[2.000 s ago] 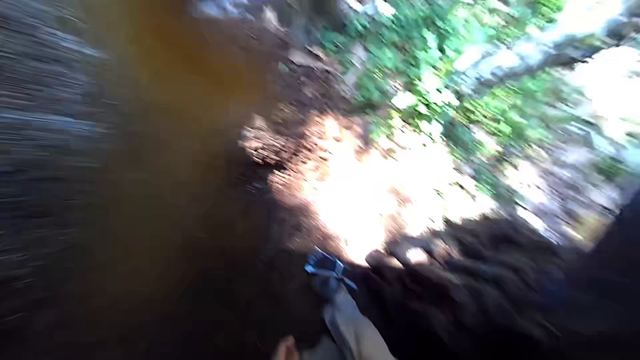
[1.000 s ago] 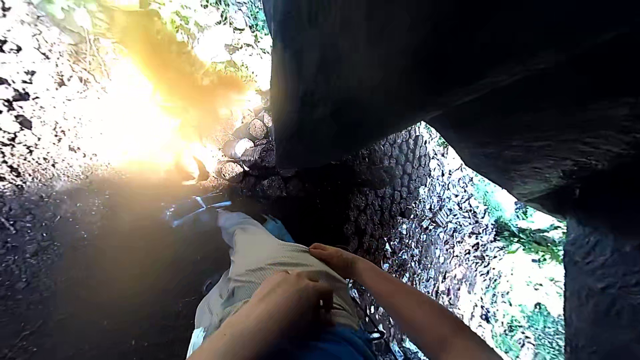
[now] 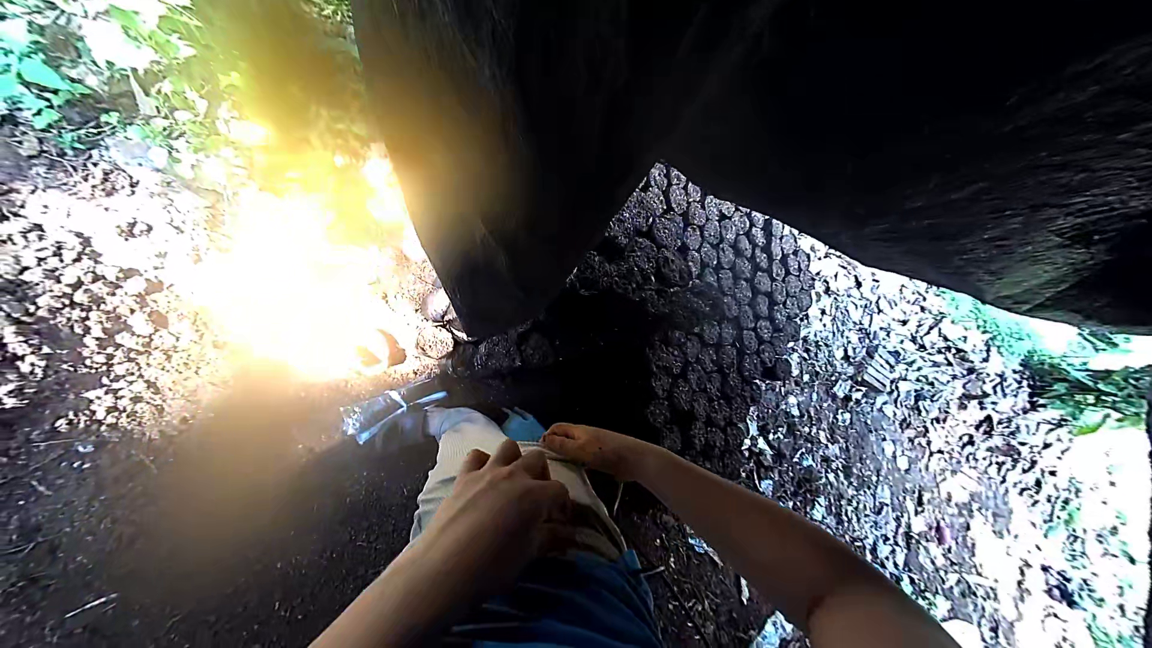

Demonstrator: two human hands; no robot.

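Note:
My left hand [image 3: 513, 490] lies over the light trousers [image 3: 463, 450] at lower centre, its fingers bent; whether it grips the cloth is hidden. My right hand [image 3: 589, 447] rests at the upper edge of the same light cloth, fingers curled against it. Blue cloth [image 3: 576, 598] shows below the hands. A foot in pale and blue covering [image 3: 450, 418] extends beyond the trousers, and a shiny clear plastic piece with a light strip [image 3: 391, 414] lies beside it.
Dark sheeting [image 3: 720, 99] hangs across the top. Rows of round, soil-filled plant bags [image 3: 742, 270] stand beneath it. Leaf litter [image 3: 882, 432] covers the ground at right, green plants [image 3: 54, 81] grow at upper left, and bright glare washes out the left side.
The view has swung widely since the first frame. Both hands show on the light cloth in the last two frames, with little plain change between those.

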